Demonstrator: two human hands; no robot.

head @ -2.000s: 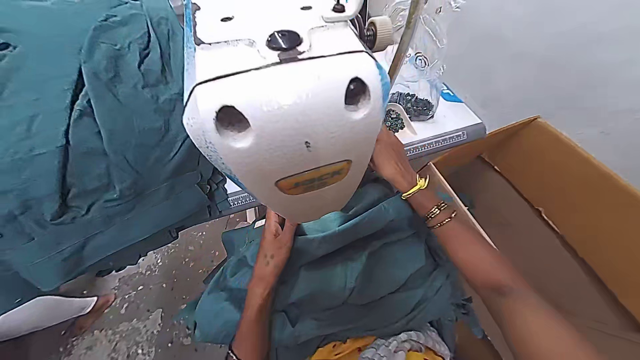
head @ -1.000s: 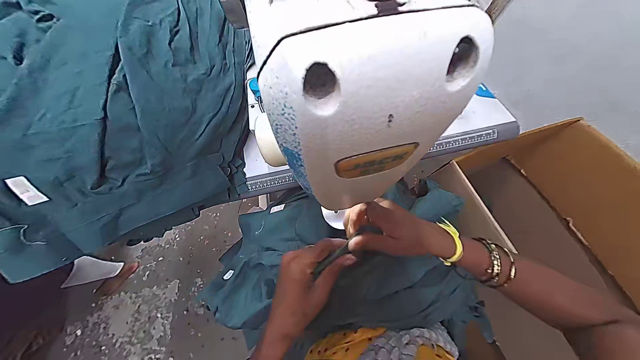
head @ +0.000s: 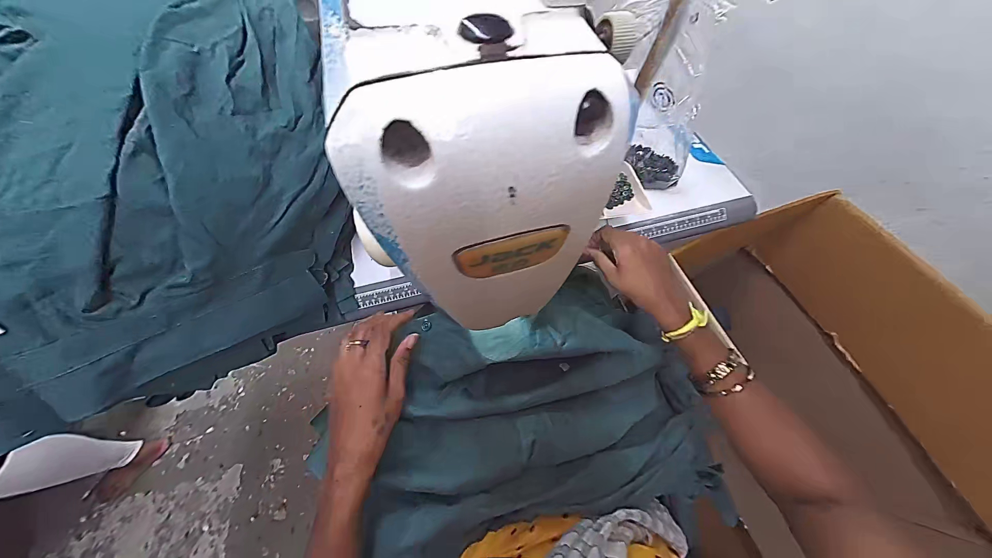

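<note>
The white head of a Jack sewing machine (head: 480, 170) fills the upper middle and hides its needle area. Below it a dark green garment (head: 535, 418) lies over the lap and runs up under the head. My left hand (head: 376, 353) rests at the garment's upper left edge beside a small button, fingers spread and holding nothing that shows. At the right of the head is my right hand (head: 624, 260), thumb and fingers bent near the small tray of dark buttons (head: 634, 198); its fingertips are partly hidden, so a hold cannot be made out.
Green garments (head: 209, 178) are piled on the left. A clear plastic bag of dark buttons (head: 659, 159) stands on the white machine bed (head: 713, 190). An open cardboard box (head: 891, 271) is at the right. Another person's foot (head: 128, 469) shows at lower left on the worn floor.
My hands, together over the garment below the machine head a second ago, are now apart: the left at the garment's left edge, the right up beside the head. The view has shifted.
</note>
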